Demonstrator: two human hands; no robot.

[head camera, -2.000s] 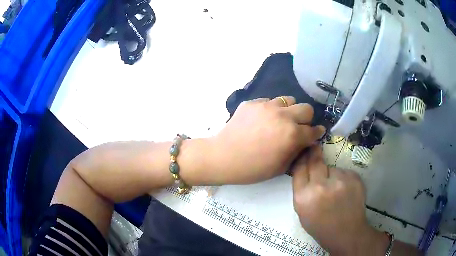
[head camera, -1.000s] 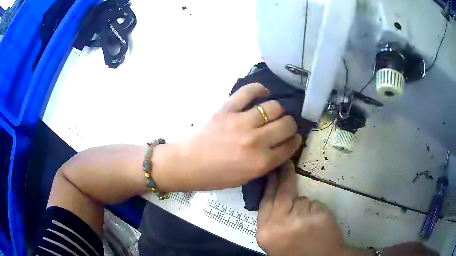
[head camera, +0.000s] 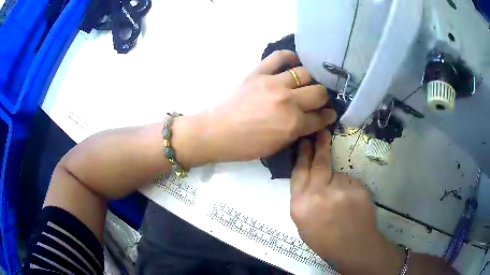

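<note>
A black fabric piece (head camera: pixel 280 163) lies on the white table under both hands, at the sewing machine's needle area. My left hand (head camera: pixel 263 110) lies over it, fingertips pressing it beside the presser foot (head camera: pixel 341 102). A dark part of the piece shows beyond my left fingers and another near the table's front. My right hand (head camera: pixel 336 207) is below my left, its extended fingers on the fabric's near right edge. The fabric under the fingers and the needle tip are hidden.
The machine head (head camera: pixel 376 48) fills the upper right, with white ribbed knobs (head camera: pixel 441 95). Black zipper loops (head camera: pixel 125 27) lie at upper left beside a blue bin (head camera: pixel 40 48). A purple-handled screwdriver (head camera: pixel 461 231) lies at right. A ruler scale (head camera: pixel 252 228) runs along the near edge.
The camera view has shifted. The fabric has turned under the hands since two seconds ago, and its near end now shows between my left palm and right fingers. Both hands stay on it.
</note>
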